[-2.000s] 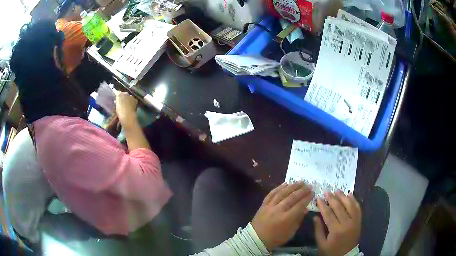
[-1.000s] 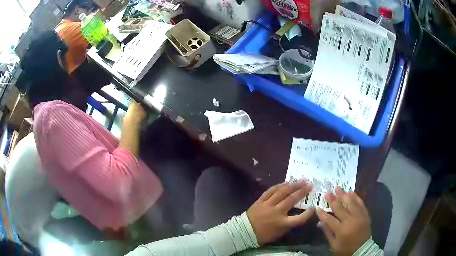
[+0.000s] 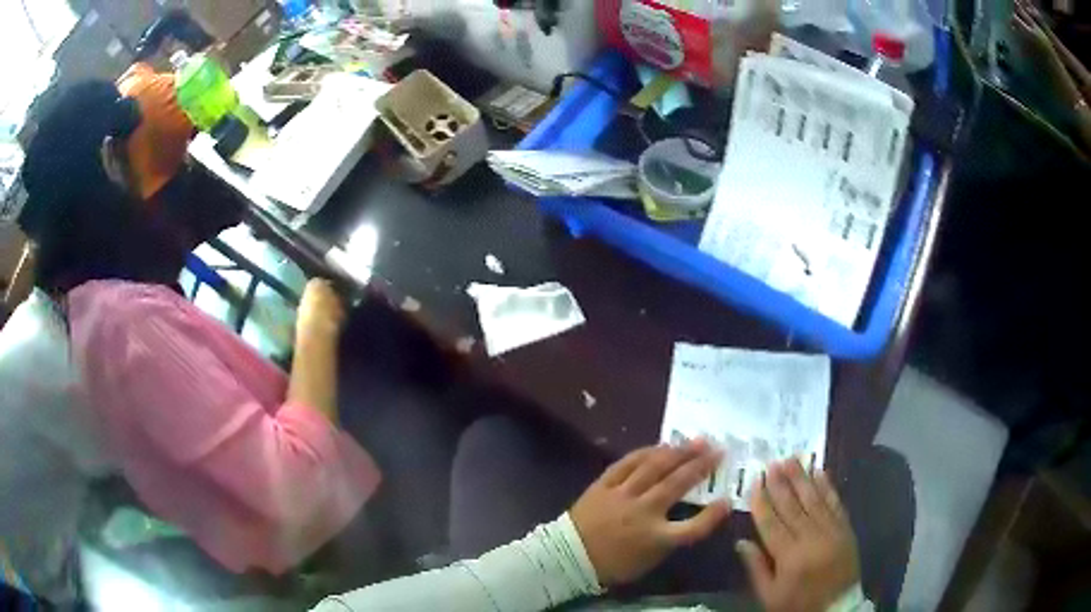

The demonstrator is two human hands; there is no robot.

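Note:
A printed instruction sheet (image 3: 748, 395) lies on the dark tabletop before me, its lower edge near the table's front edge. My left hand (image 3: 650, 508) rests on the sheet's lower left part, fingers spread a little, palm down. My right hand (image 3: 799, 532) rests with its fingertips on the sheet's lower right part. Neither hand is closed around the paper. The sheet's lower edge shows between the hands; parts of it are hidden under the fingers.
A blue tray (image 3: 718, 273) behind holds a stack of unfolded leaflets (image 3: 808, 179), folded leaflets (image 3: 568, 171) and a tape roll (image 3: 678, 173). A crumpled paper scrap (image 3: 524, 316) lies mid-table. A divider box (image 3: 428, 126) stands farther back. A person in pink (image 3: 203, 418) sits at left.
The view has shifted slightly. My hands stay on the sheet's lower part, with small finger shifts. The neighbour's arm has lowered, and the white paper once in their hands no longer shows.

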